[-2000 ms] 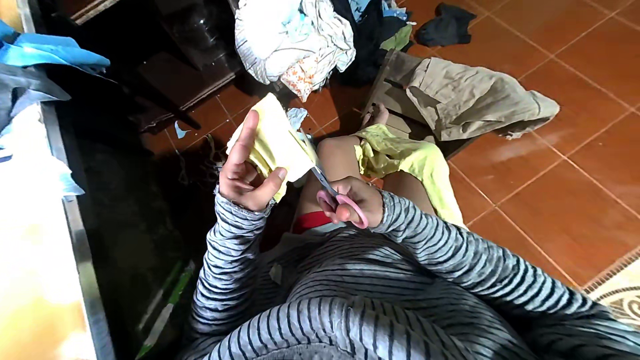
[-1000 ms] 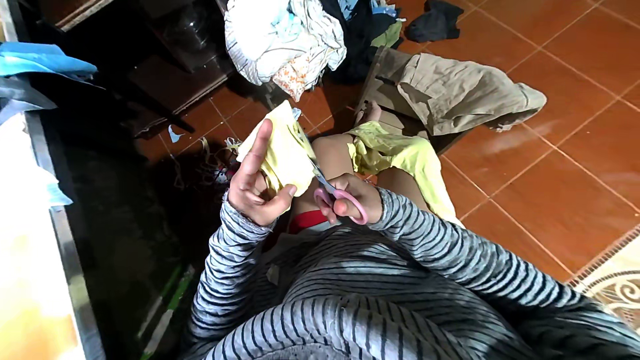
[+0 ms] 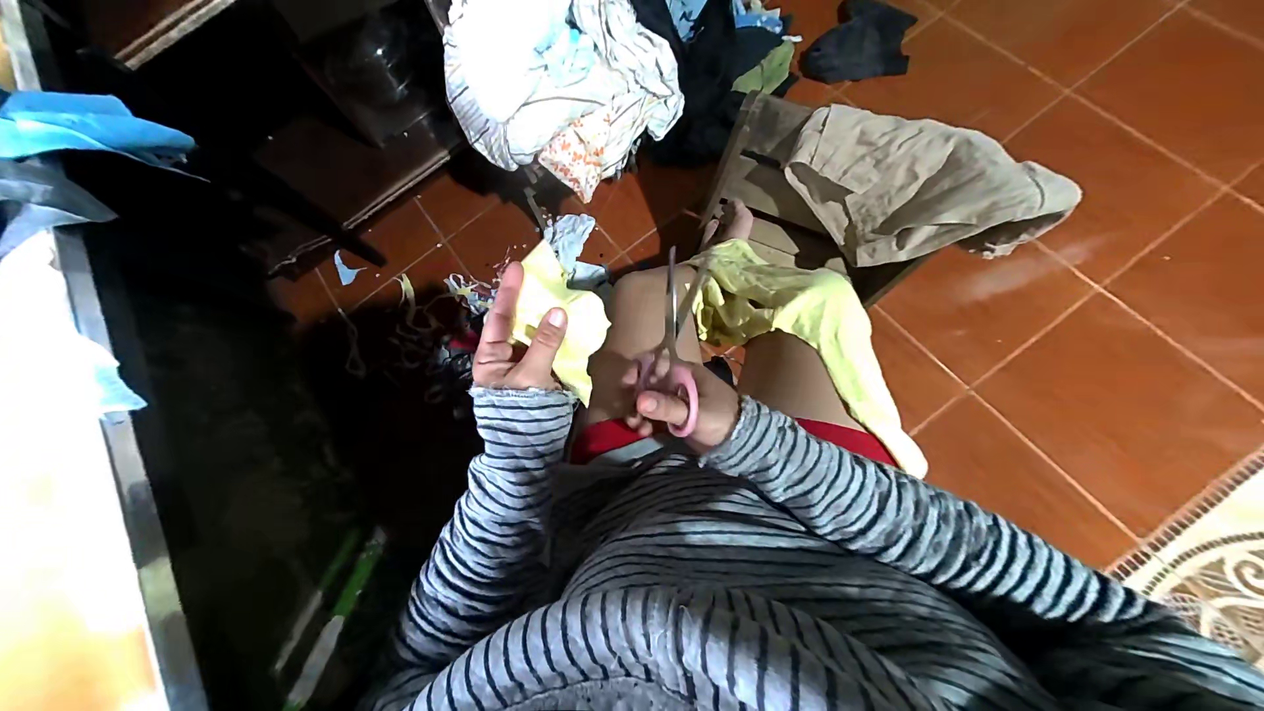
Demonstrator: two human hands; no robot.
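Note:
My left hand [image 3: 521,346] holds a small piece of yellow cloth [image 3: 565,321] between thumb and fingers, the index finger extended up along its left edge. In my right hand [image 3: 696,400] is a pair of scissors [image 3: 681,380] with pink handles; the blades point away from me and stand apart from each other. The scissors are to the right of the held cloth, not touching it. A larger yellow cloth [image 3: 815,306] lies draped over my legs, just beyond and to the right of my right hand.
A beige cloth [image 3: 918,188] lies over a wooden board or low stand [image 3: 755,178]. Beyond my legs is a heap of white patterned cloth [image 3: 563,79], with dark cloth [image 3: 859,44] on the tiled floor. Scraps and threads lie left of my legs. A bright surface with blue cloth [image 3: 84,128] runs along the left.
The scissors have moved right, away from the small yellow cloth, and their blades have spread. My left hand keeps hold of the cloth.

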